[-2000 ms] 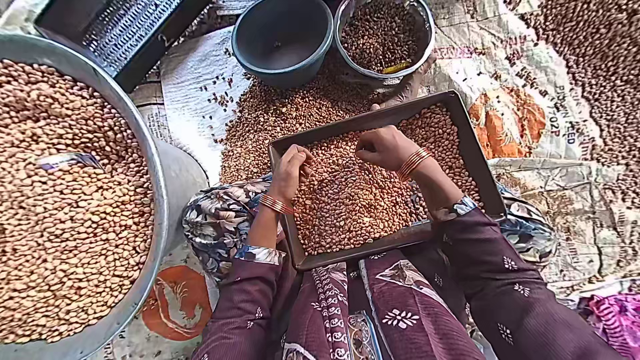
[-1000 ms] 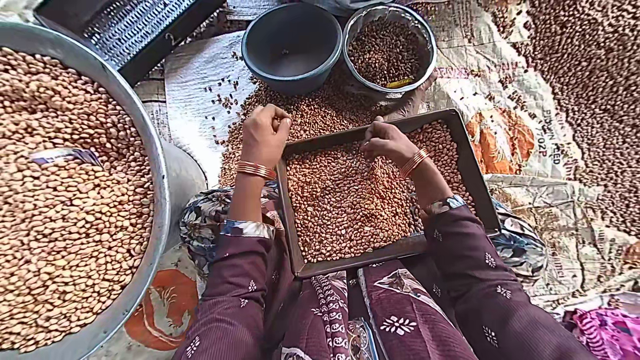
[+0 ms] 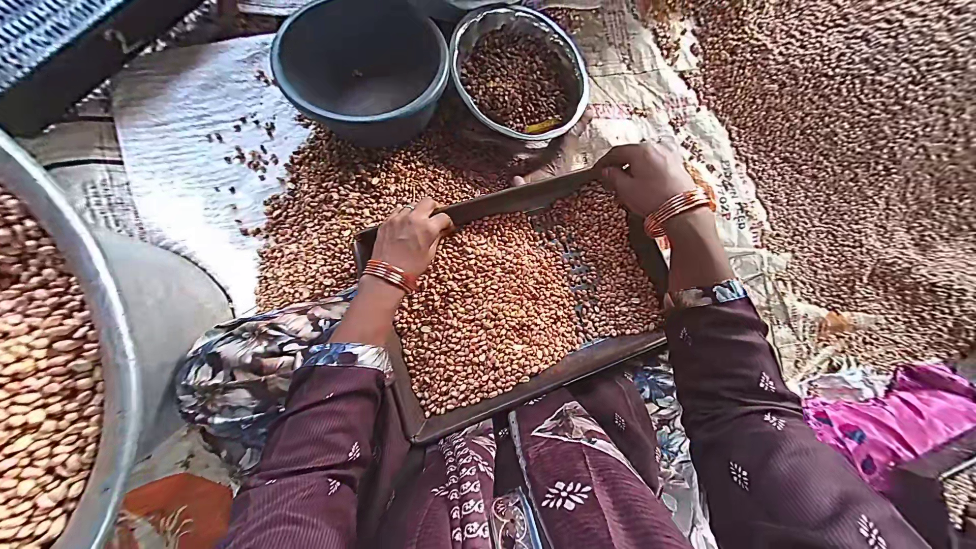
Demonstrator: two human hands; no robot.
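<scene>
A dark rectangular sieve tray (image 3: 534, 385) lies tilted across my lap, with reddish-brown nuts or seeds (image 3: 488, 305) heaped in its left and middle part. Between that heap and more nuts on the right, a strip of the perforated bottom shows. My left hand (image 3: 412, 236) grips the tray's far rim near its left corner. At the far right corner, my right hand (image 3: 646, 179) holds the same rim, fingers curled over it. Just beyond the tray, a loose pile of nuts (image 3: 305, 244) spreads over the ground sheet.
A large metal tub (image 3: 122, 343) full of nuts stands at the left. Beyond the pile are a grey plastic tub (image 3: 366, 118) and a bucket (image 3: 522, 76) of dark pieces. Another dark tray (image 3: 69, 84) lies upper left. Many nuts (image 3: 854, 152) cover the right side.
My left hand has come down from above the tray's left corner onto its far rim. My right hand has moved right to the far right corner. A strip of the tray's bottom is now exposed.
</scene>
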